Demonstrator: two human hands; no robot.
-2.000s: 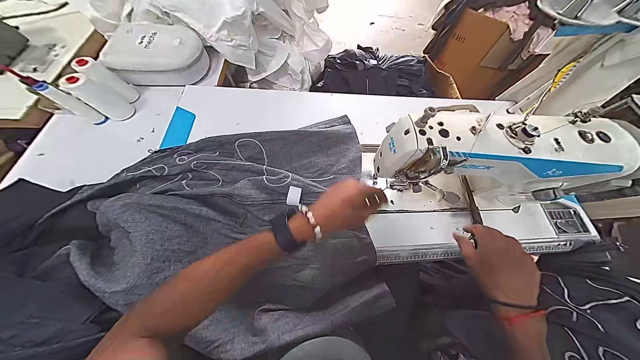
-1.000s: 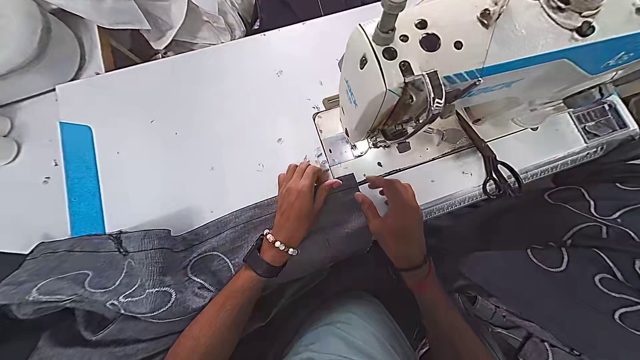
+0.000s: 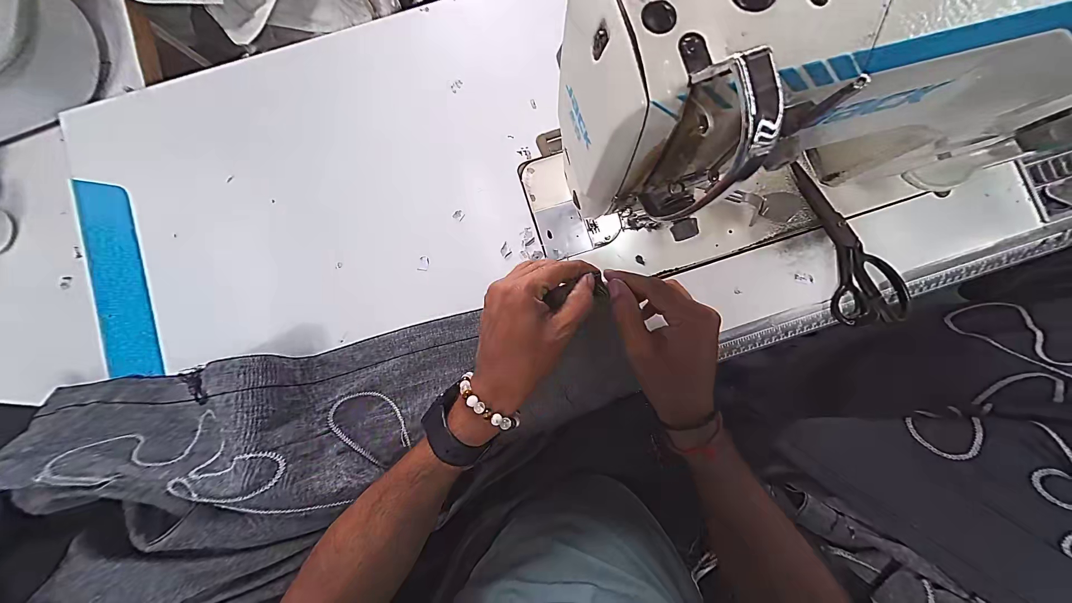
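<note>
Dark grey fabric [image 3: 402, 352] with loose white drawcord-like loops lies along the table's front edge and hangs over it. My left hand [image 3: 536, 318], with a dark wristband and a beaded bracelet, pinches the fabric's upper edge. Close beside it on the right, my right hand [image 3: 670, 343] pinches the same edge, fingertips nearly touching the left ones. Just beyond both hands is the needle area of a white and blue Jack sewing machine [image 3: 611, 226], its light shining on the plate. What the fingertips hold is partly hidden.
Black-handled scissors [image 3: 846, 251] lie on the machine bed at the right. A ruler strip [image 3: 779, 333] runs along the table's front edge. Small scraps dot the white tabletop [image 3: 335, 201], which has a blue patch at left. More dark fabric [image 3: 946, 486] with white cords lies at lower right.
My right hand was by the scissors, apart from the left; both hands are now together at the fabric's edge. The fabric has moved down toward me, baring tabletop. The view has moved closer.
</note>
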